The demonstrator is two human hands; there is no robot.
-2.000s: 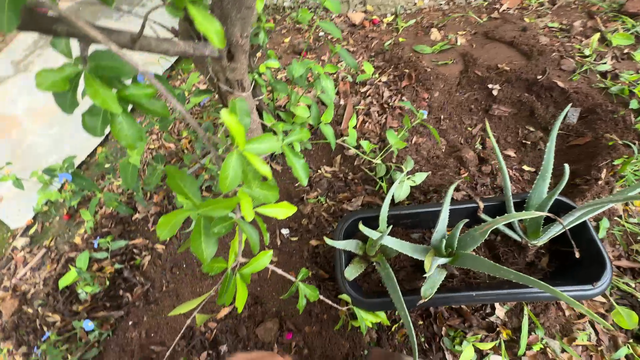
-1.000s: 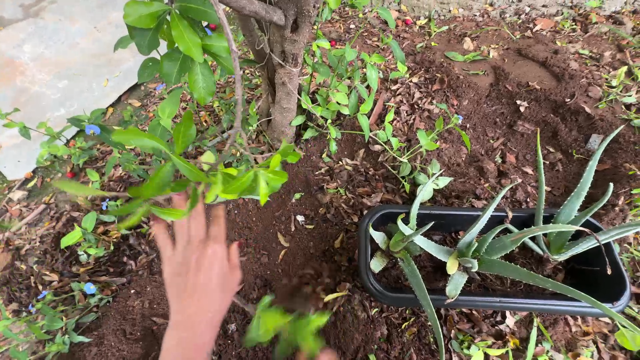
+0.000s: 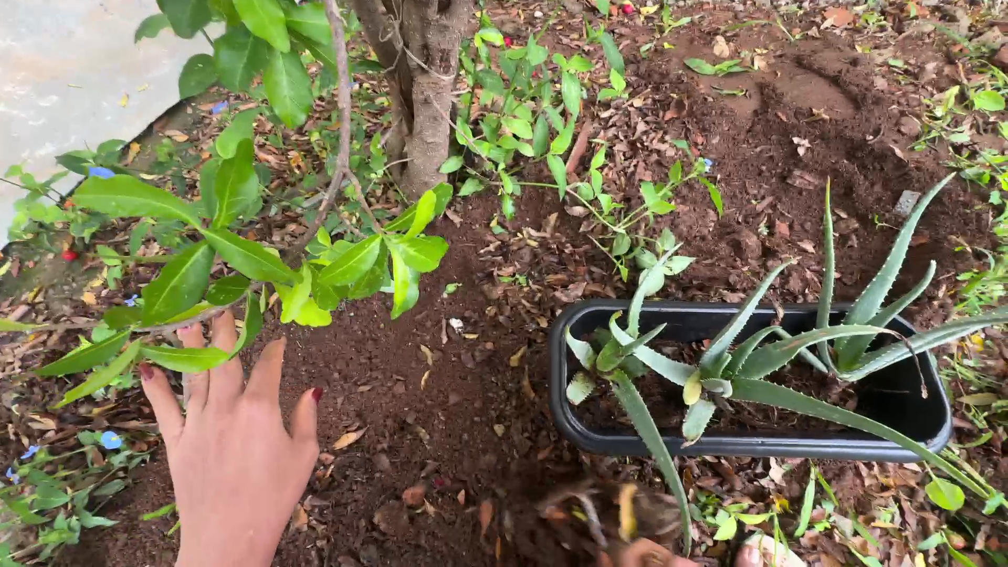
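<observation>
My left hand (image 3: 236, 441) reaches in at the lower left with its fingers spread and holds nothing. Its fingertips are beneath a leafy green branch (image 3: 252, 260), partly covered by the leaves. Only a small part of my right hand (image 3: 642, 553) shows at the bottom edge, by a blurred brown clump of soil and litter (image 3: 602, 512); whether it grips this is unclear. To the right, a black rectangular plastic planter (image 3: 748, 446) holds several aloe plants (image 3: 717, 370) with spiny grey-green leaves, in dark soil.
A tree trunk (image 3: 429, 94) rises at the top, with low green weeds (image 3: 520, 126) beside it. Brown soil (image 3: 370, 370) scattered with dry leaves lies between my left hand and the planter. A pale slab (image 3: 71, 71) borders the bed at upper left.
My left hand, out of view two seconds ago, came in beneath the branch and is now farther left. The blurred clump near my right hand is now close to the planter's lower edge.
</observation>
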